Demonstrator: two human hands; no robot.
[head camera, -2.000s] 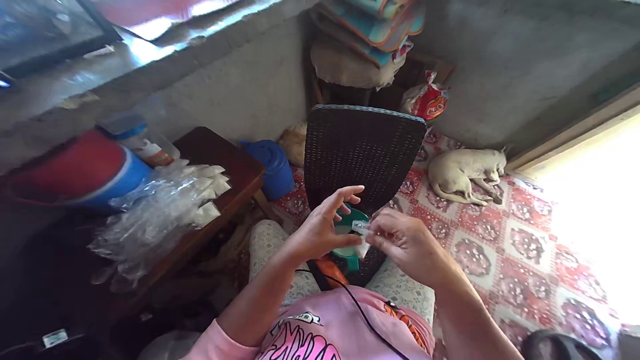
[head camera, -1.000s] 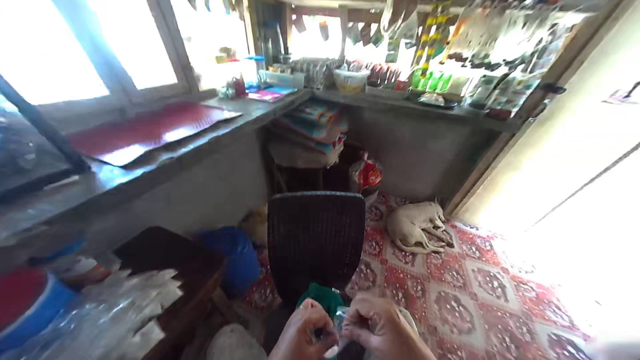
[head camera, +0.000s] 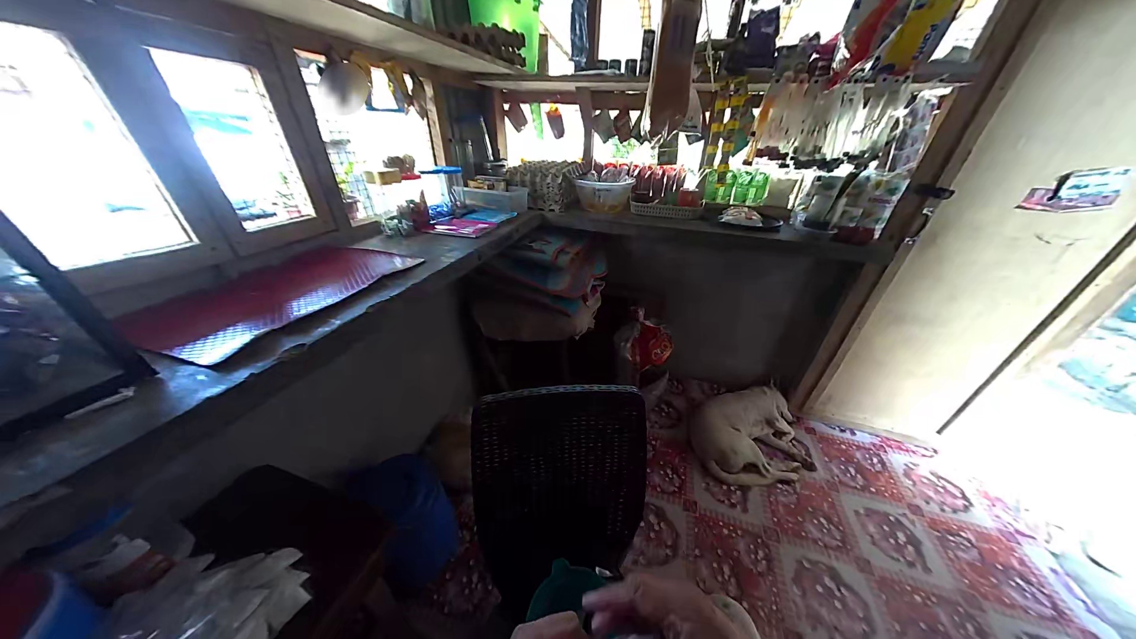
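Both of my hands are low at the bottom edge of the head view, partly cut off. My right hand (head camera: 670, 608) is blurred, its fingers over the right side of a green plastic container (head camera: 565, 589). Of my left hand (head camera: 552, 627) only a small part shows, just in front of that container. A small pale piece shows near my right fingertips; whether either hand grips something cannot be made out. Beyond the container stands the black woven back of a chair (head camera: 559, 470).
Left are clear plastic bags (head camera: 222, 599) on a dark wooden table (head camera: 297, 524), and a blue container (head camera: 408, 515). A pale dog (head camera: 741, 435) lies on the patterned floor at right. A counter (head camera: 355, 311) with a red sheet (head camera: 275, 297) runs along the windows; stacked sacks (head camera: 550, 275) sit below.
The view has tilted up strongly, so my hands now sit at the bottom edge. Two seconds ago both hands were in full view, fingertips close together at a small pale piece.
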